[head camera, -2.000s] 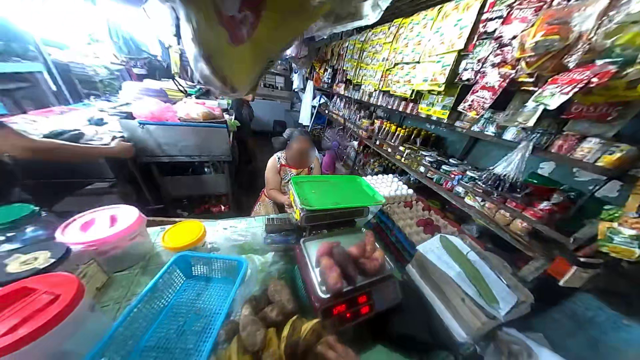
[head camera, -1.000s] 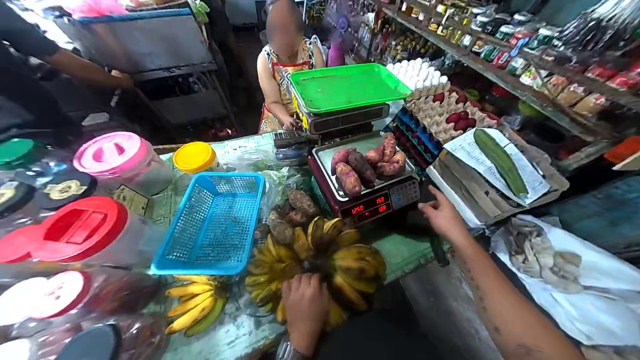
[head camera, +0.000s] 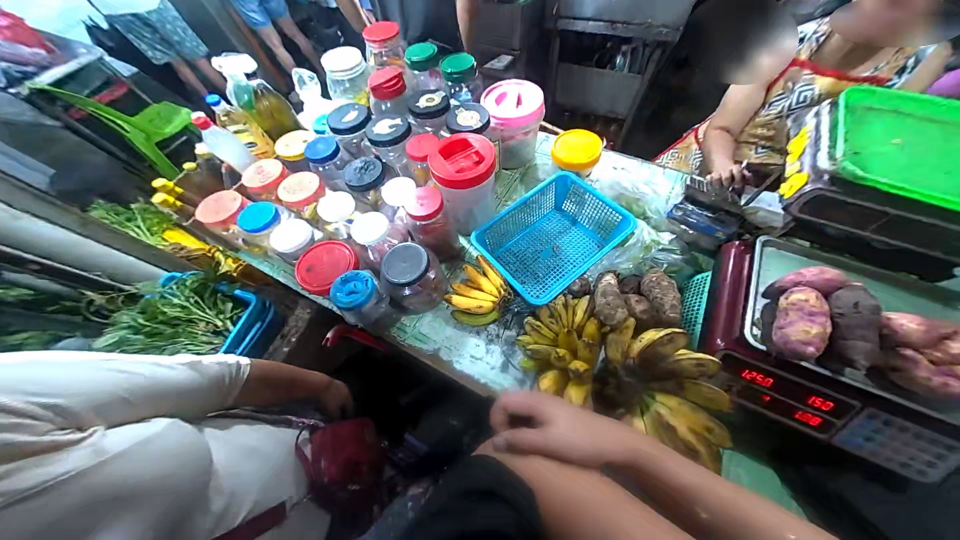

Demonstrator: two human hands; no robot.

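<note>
My right hand (head camera: 529, 424), blurred, has curled fingers and lies against a bare limb, seemingly my left arm, beside a black sleeve; nothing shows in it. My left hand is not visible. Just beyond the right hand are bunches of yellow bananas (head camera: 675, 375) on the counter, with a smaller bunch (head camera: 480, 292) farther left. Brown root crops (head camera: 660, 296) lie behind the bananas. Purple-pink sweet potatoes (head camera: 802, 322) sit on the tray of a dark red digital scale (head camera: 727, 300) with lit red digits. A blue plastic basket (head camera: 555, 236) stands behind the small bunch.
Lidded plastic jars (head camera: 461, 161) crowd the counter's left part, near bottles (head camera: 240, 135). A person in a white shirt (head camera: 135, 435) stands close at left, with a red bag (head camera: 345, 457). Another person sits beyond the counter, near a green tray (head camera: 900, 142). Leafy greens (head camera: 172, 315) fill a blue crate.
The view has swung left, bringing the white-shirted person into sight. My right hand has left the scale's side. My left hand, on the bananas a second ago, is no longer seen there.
</note>
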